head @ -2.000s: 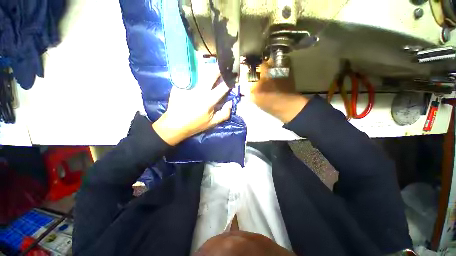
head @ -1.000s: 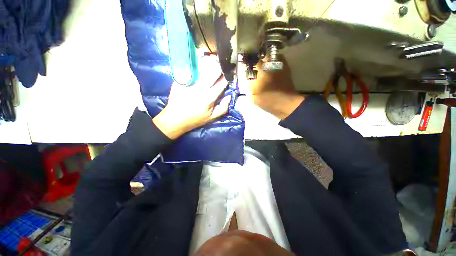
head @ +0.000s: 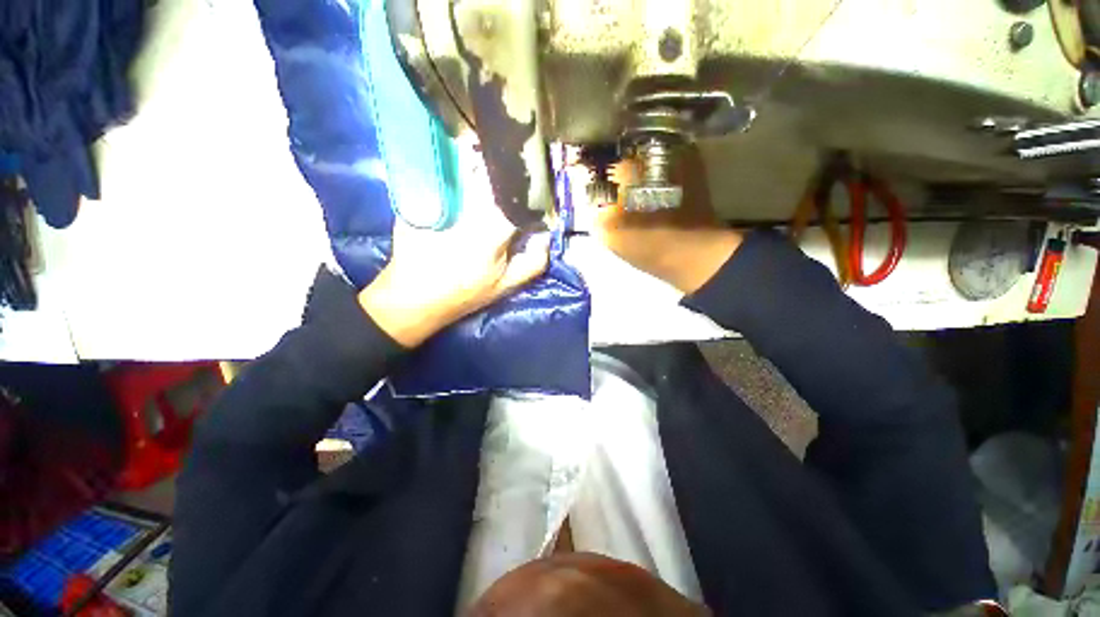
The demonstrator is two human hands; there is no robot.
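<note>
A shiny navy quilted panel (head: 507,344) runs from the top, left of the turquoise bar (head: 416,157), down to the table's front edge and hangs over it. My left hand (head: 452,271) holds the panel beside the needle area, fingers bent at its gathered edge; glare washes out part of the hand. My right hand (head: 651,235) is on the far side of the needle area, partly behind the machine's ribbed knob and head; its fingertips are hidden. The cream sewing machine head (head: 772,72) with worn paint stands above both hands. The needle tip is not clearly visible.
Red and orange scissors (head: 859,229), a round grey disc (head: 987,258) and a small red tool (head: 1047,275) lie at the right. A dark navy fabric pile (head: 60,97) is at the upper left. A red stool (head: 169,416) stands below the table's left part.
The view has shifted slightly, and the panel's upper part appears further left. My left hand's fingers now look more bent, slightly lower beside the needle area. My right hand stays in about the same place.
</note>
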